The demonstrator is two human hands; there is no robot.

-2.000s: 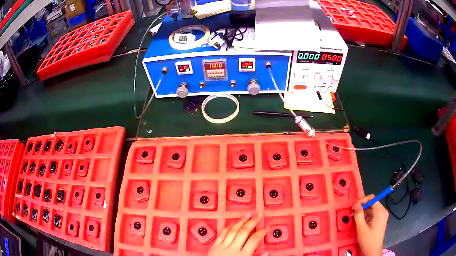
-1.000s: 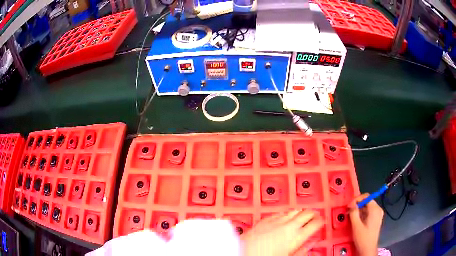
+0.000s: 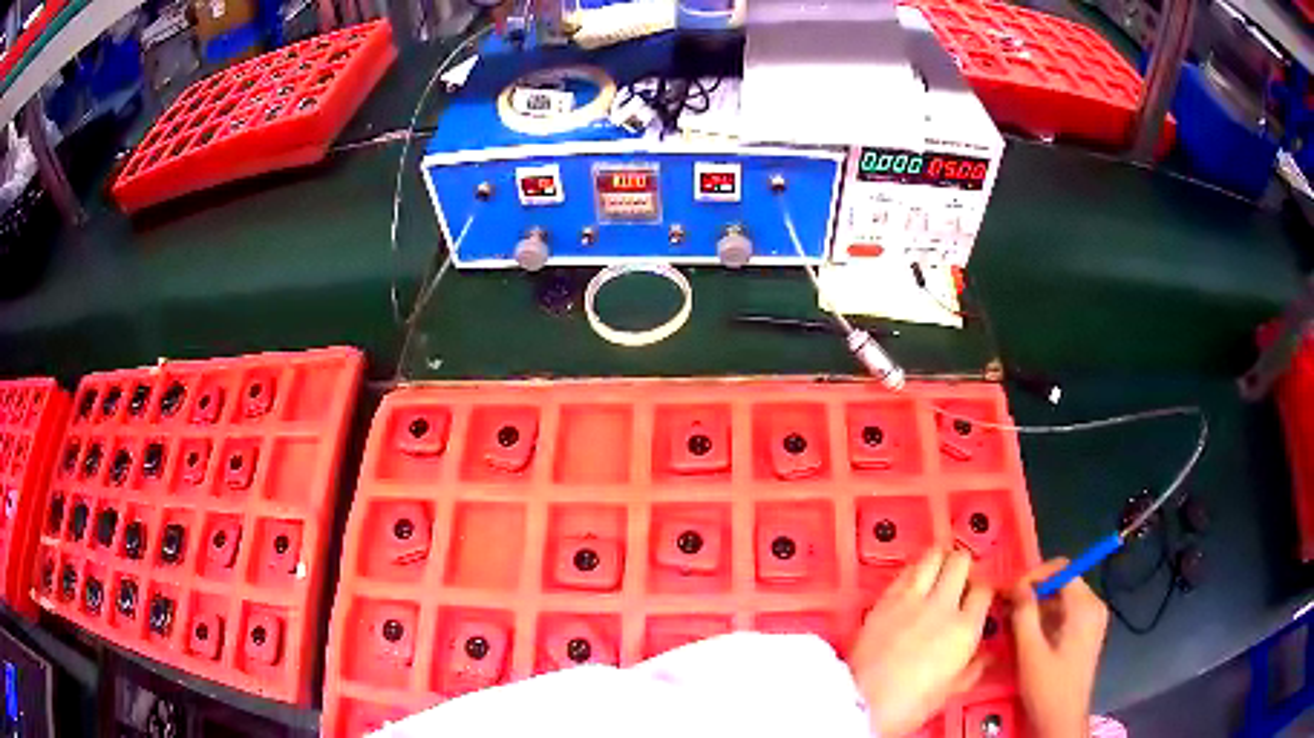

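The red main tray [image 3: 490, 490] lies in front of me, its square pockets mostly holding small reddish modules [image 3: 690, 544] with round black centres. My right hand [image 3: 1061, 642], at the tray's right edge, holds the blue pen tool [image 3: 1081, 565]; its tip is hidden by the fingers. My left hand [image 3: 922, 637] is over the tray's right part, beside my right hand, fingers bent over a pocket near the right edge. Whether it holds a module cannot be seen. A white sleeve covers pockets below. A thin pale line [image 3: 1110, 425] loops from the pen to the inline connector [image 3: 875, 358].
A blue control box [image 3: 558, 216] and a white power supply [image 3: 922, 216] stand behind the tray. A pale hoop [image 3: 638, 340] and a dark stick [image 3: 793, 322] lie before them. A side tray [image 3: 307, 503] is at left, loose black leads [image 3: 1153, 555] at right, more red trays [image 3: 267, 116] behind.
My left hand has moved right across the tray, from the middle pockets to beside my right hand. My right hand stays near the right edge with the pen tool.
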